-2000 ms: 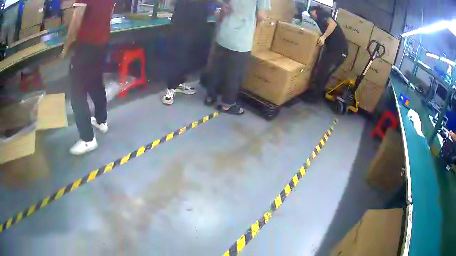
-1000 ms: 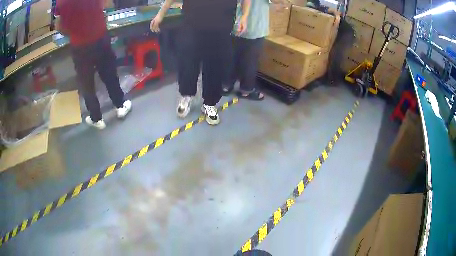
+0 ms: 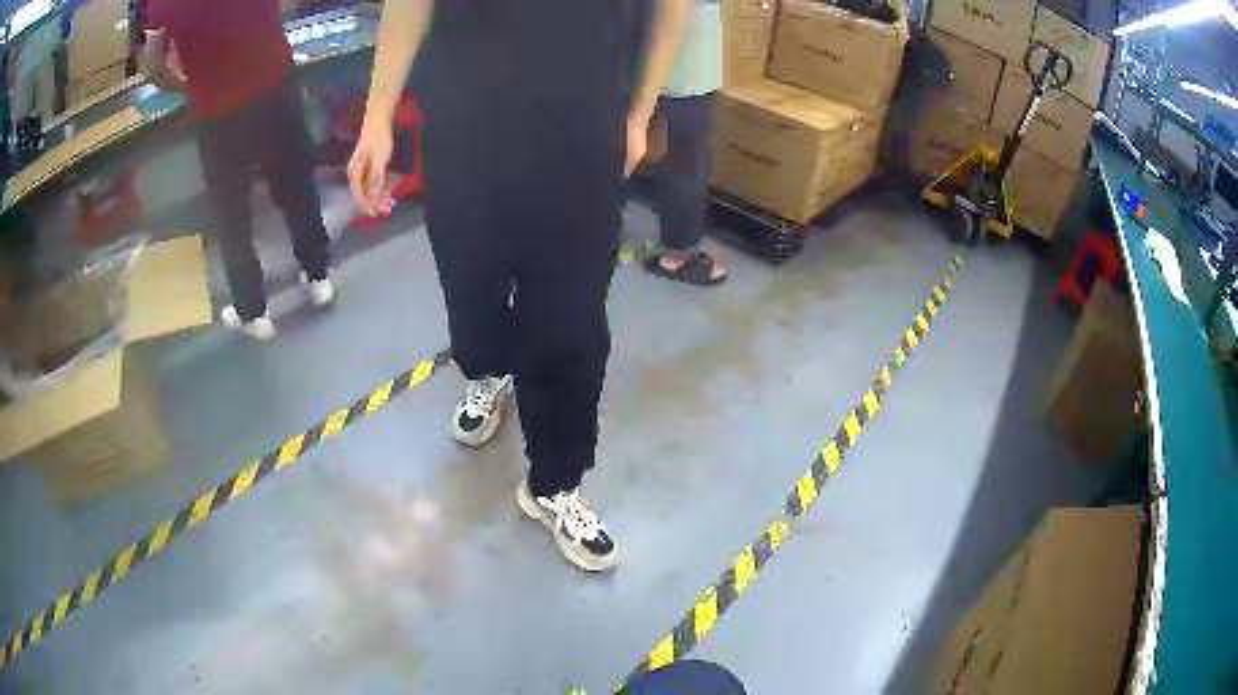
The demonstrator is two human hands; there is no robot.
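Neither my left hand nor my right hand is in the picture. A dark rounded shape point(image 3: 683, 678), too cut off to name, shows at the bottom edge. Nearest at the lower right is a brown carton point(image 3: 1048, 604) beside the teal-topped bench point(image 3: 1188, 407) with its white edge. At the left stands an open shipping carton point(image 3: 102, 435) with its flaps out and a clear crinkly liner point(image 3: 68, 333) over its rim.
A person in black point(image 3: 523, 231) stands close ahead, across the left floor tape point(image 3: 292, 448). Behind are a person in red point(image 3: 238, 61), another in light green point(image 3: 686, 122), cartons on a low base point(image 3: 788, 156), a yellow pallet jack point(image 3: 980, 190) and a red stool point(image 3: 1086, 268).
The person in black has come much closer over the floor. The person in red has moved back to the bench at the left. The worker bending by the pallet cartons is now mostly hidden.
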